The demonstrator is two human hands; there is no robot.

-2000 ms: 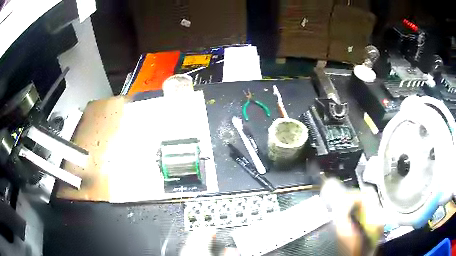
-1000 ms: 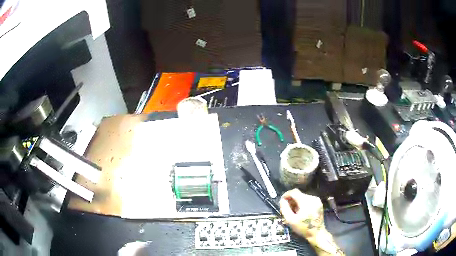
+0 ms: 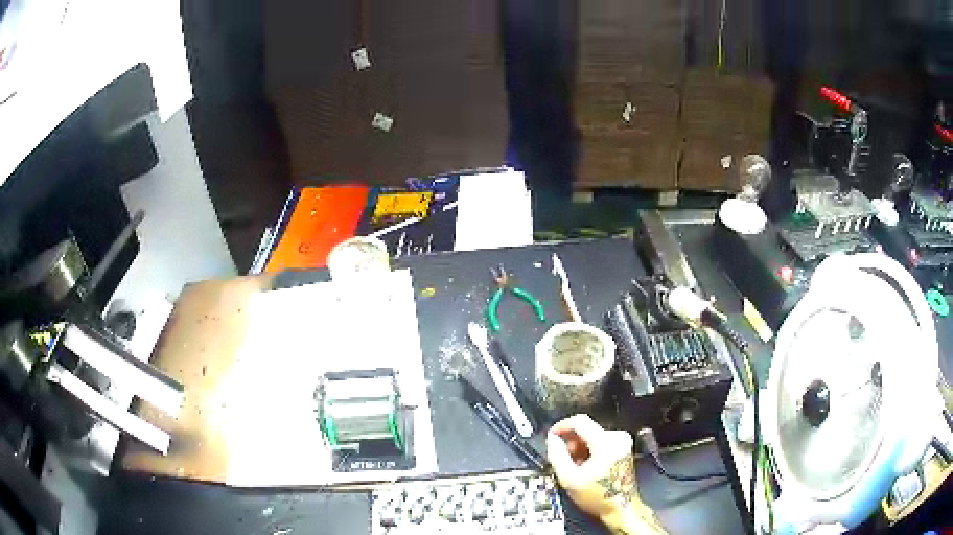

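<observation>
A white panel of small identical boards [image 3: 467, 506] lies at the bench's near edge, partly cut off by the picture's bottom. My right hand [image 3: 591, 460] is just right of it, below the round crusty pot [image 3: 575, 355]. Its fingers are curled beside the near end of a slim dark tool [image 3: 504, 423]; whether they grip it I cannot tell. A pale-handled brush or scraper [image 3: 502, 380] lies beside that tool. A soldering iron handle [image 3: 694, 306] sits in the holder above the black ribbed station [image 3: 679, 387]. My left hand is out of the picture.
A wire spool [image 3: 359, 410] stands on white paper. Green-handled cutters [image 3: 515, 305] lie behind the brush. The machine [image 3: 172, 178] with two pale rails [image 3: 115, 392] is at left. A large white fan [image 3: 841, 397] is at right, test fixtures [image 3: 831, 219] behind it. A smaller pot [image 3: 358, 257] is at the paper's top.
The iron handle has appeared in the holder. My right hand has moved from the right beside the dark tool. My left hand has left the picture. The view has shifted.
</observation>
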